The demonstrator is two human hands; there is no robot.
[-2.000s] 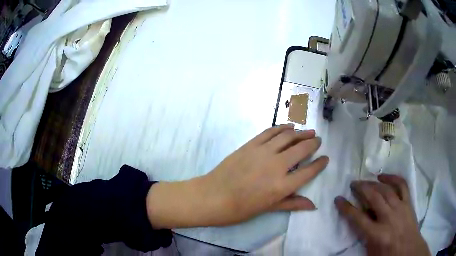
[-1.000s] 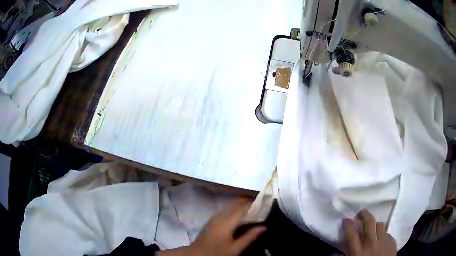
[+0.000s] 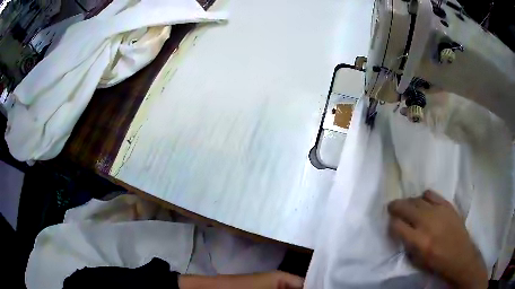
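Note:
A large white garment piece (image 3: 361, 209) lies under the sewing machine head (image 3: 389, 39) and hangs over the table's front edge at the right. Its edge passes by the presser foot (image 3: 370, 110). My right hand (image 3: 435, 234) lies on the cloth below the machine, fingers bent and slightly blurred; whether it pinches the cloth is unclear. My left hand (image 3: 287, 280) is at the bottom edge of the picture, partly cut off, beside the hanging cloth edge; its fingers are mostly hidden.
The white table (image 3: 226, 124) has a brown front edge. More white cloth (image 3: 62, 96) is heaped at the left over a dark brown surface (image 3: 107, 121). Another white cloth (image 3: 118, 245) hangs below the front edge. The slide plate (image 3: 339, 141) with a tan patch lies left of the foot.
My left hand went from the machine bed down below the table edge, then right to the hanging cloth. My right hand dropped lower, then moved back up the cloth. The camera view shifted.

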